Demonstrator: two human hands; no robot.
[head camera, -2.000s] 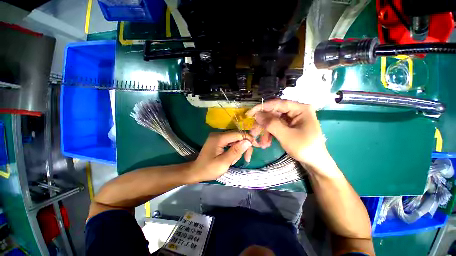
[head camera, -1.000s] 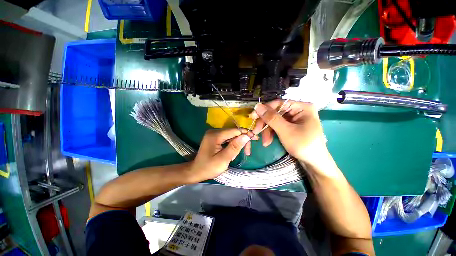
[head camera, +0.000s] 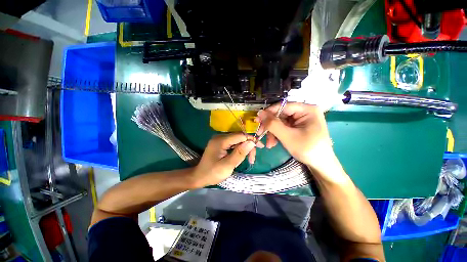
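Observation:
My left hand (head camera: 225, 157) pinches thin lead wires (head camera: 235, 113) between thumb and fingertips, in front of the black crimping machine (head camera: 240, 56). My right hand (head camera: 297, 130) is close beside it, its fingertips on a few wires (head camera: 280, 109) that slant up to the right. A yellow plate (head camera: 225, 121) shows behind the fingertips. A thick pale wire bundle (head camera: 266, 183) curves on the green bench under my hands, its frayed end (head camera: 152, 118) to the left. The wires' exact ends at my fingertips are too small to tell.
A toothed terminal strip (head camera: 138, 89) runs from the left to the machine, over a blue bin (head camera: 88, 107). On the right are a black lamp head (head camera: 353, 52), a silver conduit (head camera: 399, 101) and a blue bin (head camera: 425, 228) holding wire bundles. A printed card (head camera: 196, 238) is at my lap.
The wires at my right fingertips now lie close together and slant up to the right; earlier they were more spread. My hands stay in nearly the same place. The view has shifted slightly.

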